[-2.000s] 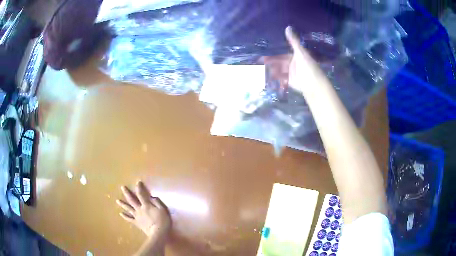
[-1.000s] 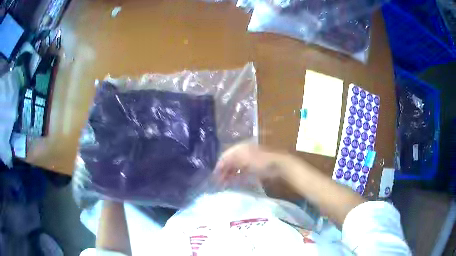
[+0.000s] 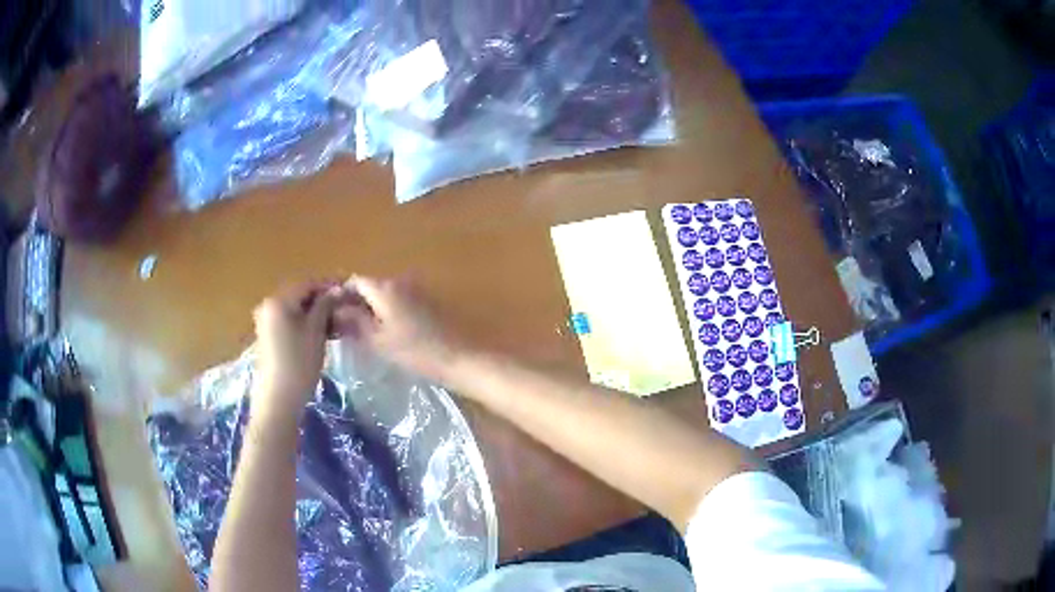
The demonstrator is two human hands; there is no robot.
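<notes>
A clear poly bag (image 3: 457, 509) with dark purple cloth (image 3: 347, 463) inside lies at the desk's near edge, partly under my forearms. My left hand (image 3: 295, 324) and my right hand (image 3: 388, 318) meet at the bag's far end, fingers bent and close together. Both hold the gathered film there; the fingertips' exact grip is partly hidden. To the right lie a yellowish paper pad (image 3: 627, 301) with a turquoise clip (image 3: 581, 324) and a white sheet of purple round stickers (image 3: 729, 312) with a turquoise binder clip (image 3: 783, 342).
Bagged garments (image 3: 521, 93) and a white package (image 3: 208, 41) cover the desk's far side. A maroon bundle (image 3: 98, 162) is at far left. A blue crate (image 3: 966, 231) holds bagged items at right. White plastic (image 3: 897, 509) is heaped at near right. Dark devices (image 3: 81, 486) sit at left.
The purple garment in its bag came to the near edge, then turned or shifted so its film end is farther away. My hands have moved from apart to together on that end.
</notes>
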